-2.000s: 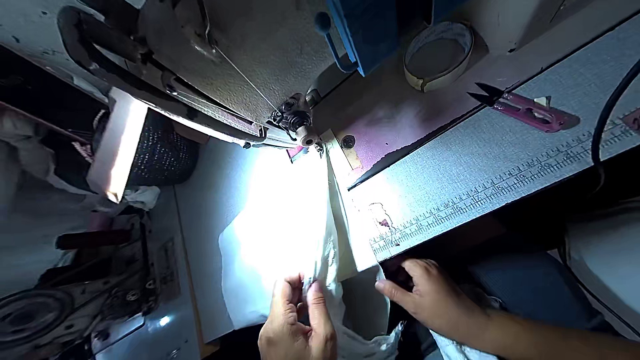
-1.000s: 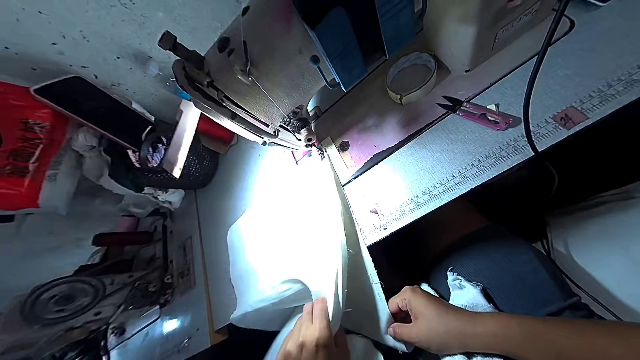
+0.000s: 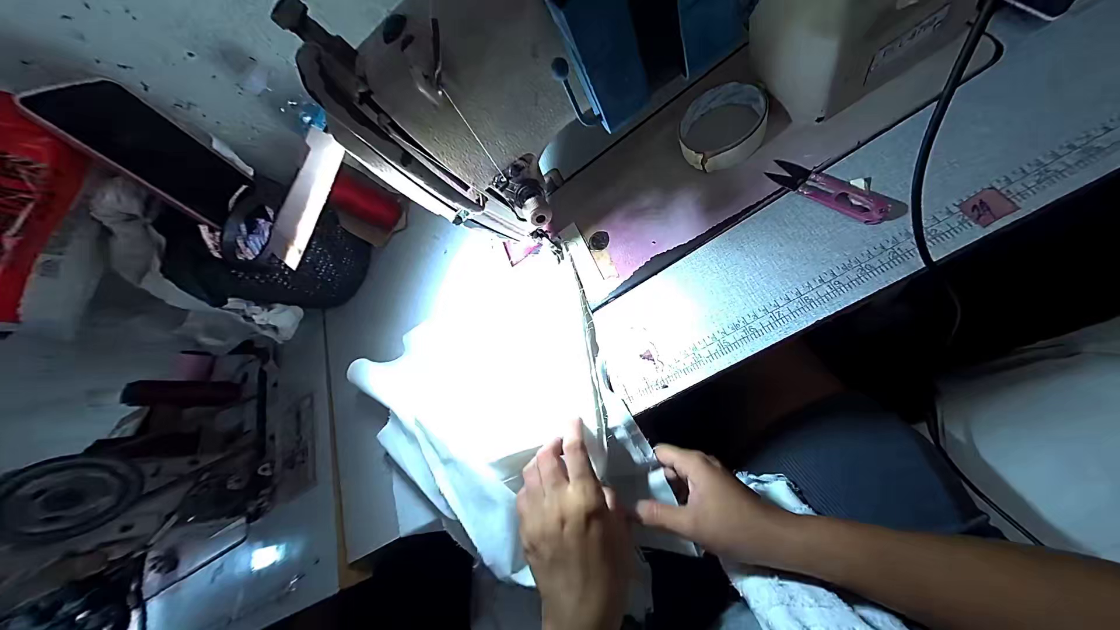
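Note:
White fabric [image 3: 472,376], strongly lit and partly washed out, runs from under the needle area of a sewing machine [image 3: 534,214] down over the table's front edge. My left hand [image 3: 573,516] lies on the fabric's lower part, fingers fairly straight and pointing at the machine. To its right, my right hand [image 3: 700,499] has its thumb and fingers at the fabric's lower right edge, seemingly pinching it; the fingertips are partly hidden. A seam edge with loose threads runs from the needle area down between the hands.
Pink thread snips [image 3: 840,194] and a tape roll [image 3: 724,127] lie right of the machine, near a black cable [image 3: 929,166]. A printed ruler [image 3: 787,306] follows the table edge. At left stand a black basket [image 3: 319,267] and a phone [image 3: 131,144].
My left hand has moved up onto the fabric and its fingers have straightened. The fabric's left side is more bunched than a second ago. The view has shifted since the first frame.

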